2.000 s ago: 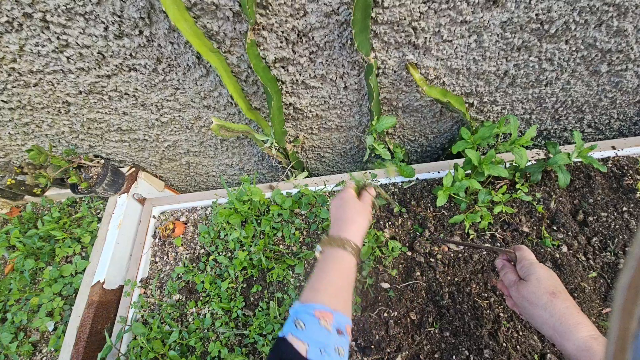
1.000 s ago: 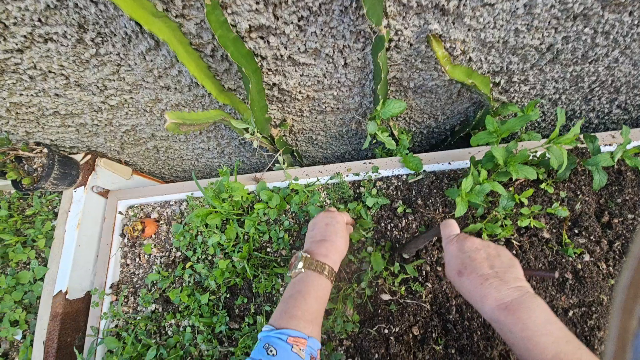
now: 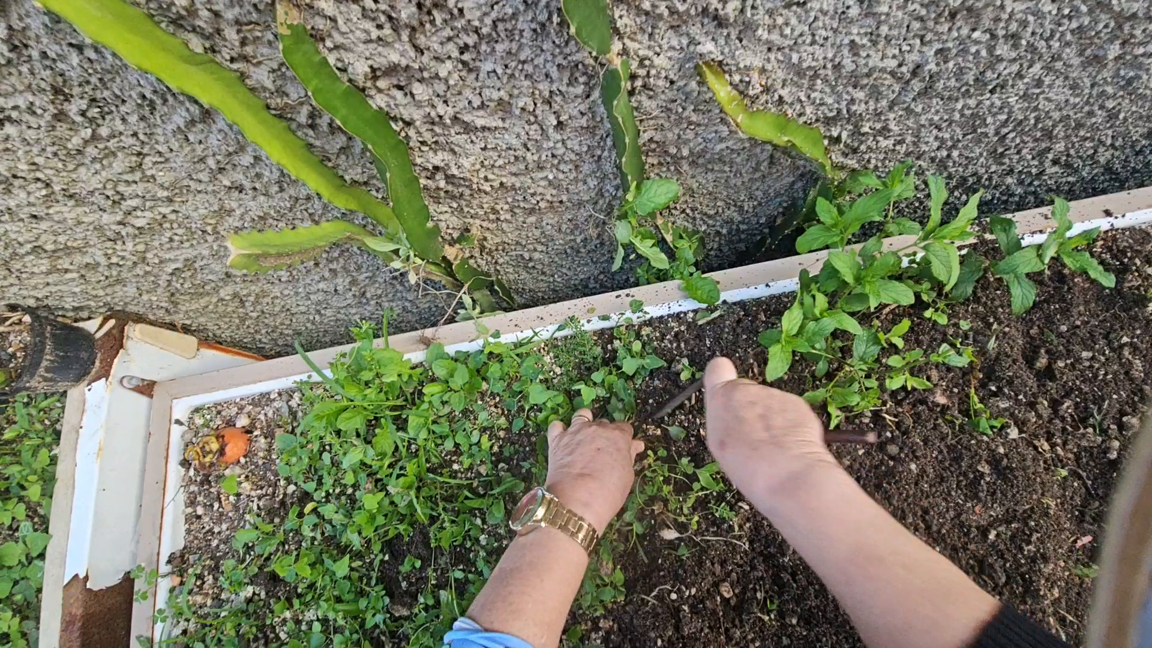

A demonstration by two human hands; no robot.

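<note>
My left hand (image 3: 594,463), with a gold watch (image 3: 551,518) at its wrist, reaches into low green weeds (image 3: 405,441); its fingertips are among the leaves, and what they pinch is hard to see. My right hand (image 3: 765,427) grips a thin dark metal hand tool (image 3: 677,399), whose tip meets the soil by the weeds just right of my left hand. The tool's other end sticks out behind the fist. Dark loose soil (image 3: 990,504) lies under and to the right of the right hand.
A white-edged planter frame (image 3: 612,306) runs along a rough wall (image 3: 504,135). Climbing cactus stems (image 3: 243,108) lean on the wall. Leafy mint-like plants (image 3: 864,279) grow at the upper right. An orange fruit (image 3: 232,445) lies at left, near a black pot (image 3: 58,351).
My right hand has moved left, bringing the tool's tip beside the weeds. My left hand, higher up near the frame two seconds ago, is lower among the weeds.
</note>
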